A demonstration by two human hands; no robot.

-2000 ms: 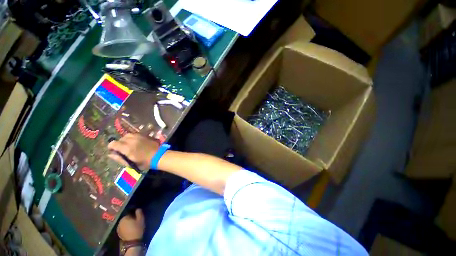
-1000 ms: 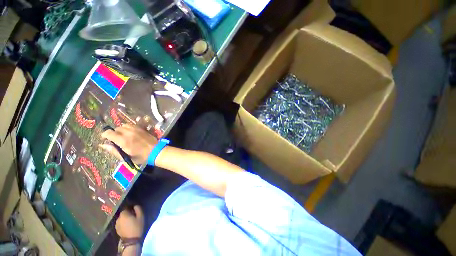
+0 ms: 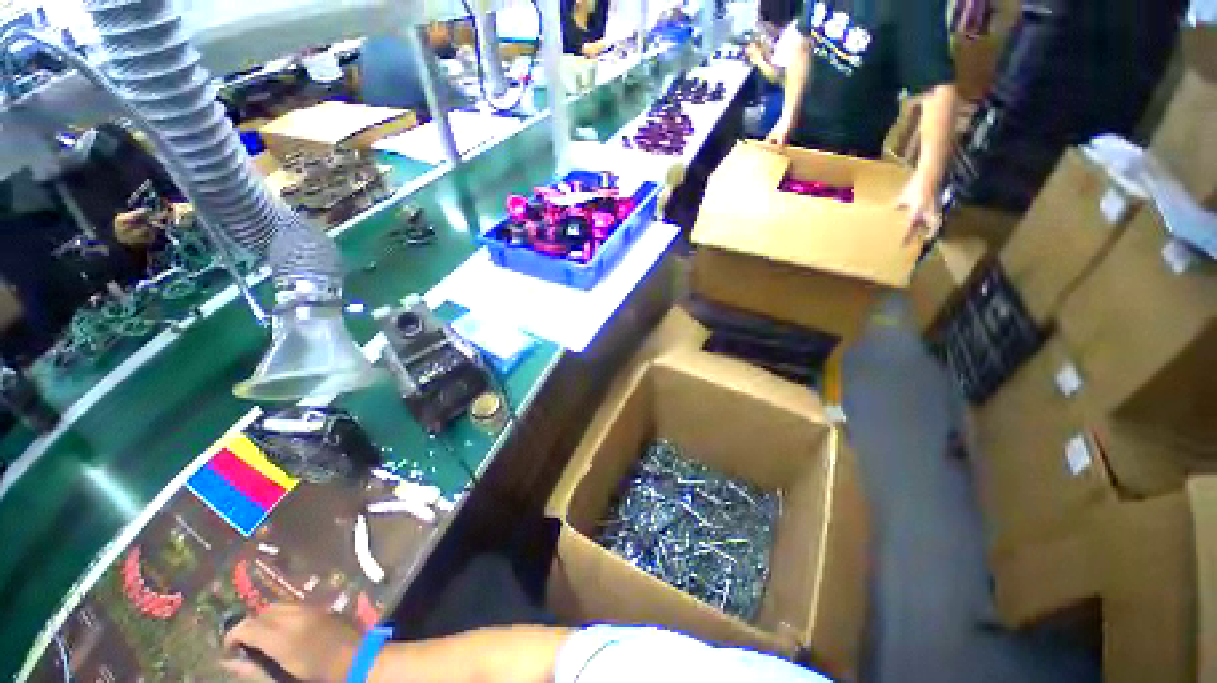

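Observation:
My right hand (image 3: 296, 643), with a blue band at the wrist, is at the bottom left over the glossy dark brown printed sheet (image 3: 187, 547). It is closed around the black soldering iron (image 3: 254, 654); the iron's tip cannot be made out. My left hand is not in view. Pale-handled cutters (image 3: 368, 544) lie at the sheet's right edge. The dark soldering iron stand (image 3: 434, 367) is beyond them, with a small round tin (image 3: 489, 406) beside it.
A clear fume cone (image 3: 310, 350) hangs over the bench by a black fan (image 3: 310, 443). A blue bin (image 3: 571, 254) holds magenta and black parts. A carton of leaded parts (image 3: 687, 527) stands at right. Behind it a person (image 3: 868, 80) holds an open carton (image 3: 801, 240). More cartons stack at far right.
The view has tilted up and shows more of the line, the blue bin and a person with a carton. My left hand and the green ring have left the picture. My right hand still holds the iron.

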